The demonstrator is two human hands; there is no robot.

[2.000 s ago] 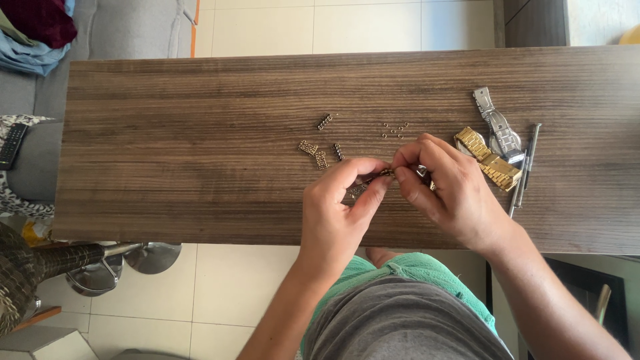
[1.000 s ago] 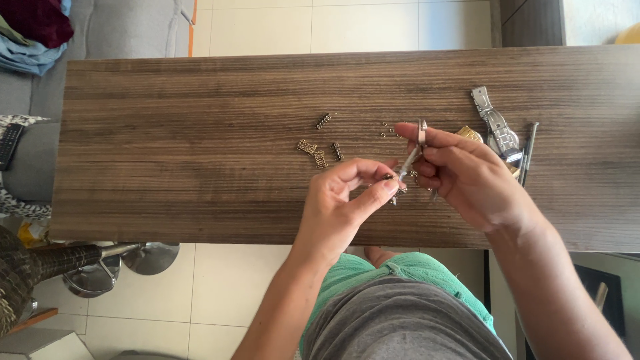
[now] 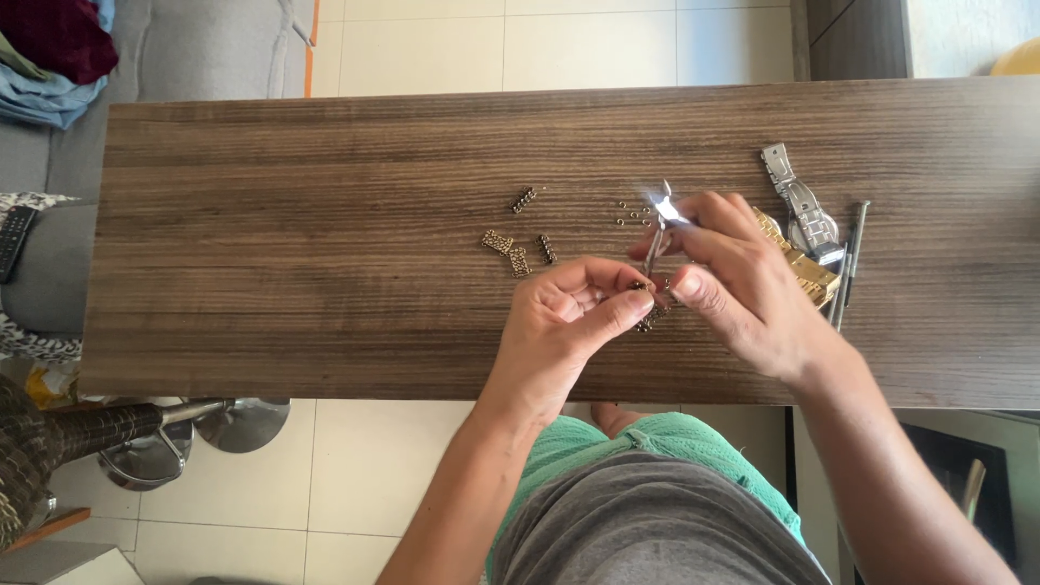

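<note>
My left hand (image 3: 581,309) pinches a small dark metal jewelry piece (image 3: 640,287) between thumb and index finger. Shiny metal tweezers or small pliers (image 3: 655,236) lie between the fingers of my right hand (image 3: 731,276), whose thumb stands apart; one end is close to the pinched piece. Small metal beads (image 3: 646,321) show just below my left fingertips. Several small rings (image 3: 634,214) lie on the table near the tool. Left of them are two bar-shaped beaded links, one upper (image 3: 523,200) and one lower (image 3: 546,249), and openwork metal connectors (image 3: 508,252).
Right of my right hand lie a silver metal-band watch (image 3: 800,203), a gold metal watch band (image 3: 815,276) and slim metal tools (image 3: 851,260). The wooden table's near edge (image 3: 325,398) runs before my body. A bar stool (image 3: 146,455) stands at the lower left.
The right hand was close against the left at first, then lifted with the metal tool showing. Since then its thumb has moved apart from the tool. The left hand keeps its pinch.
</note>
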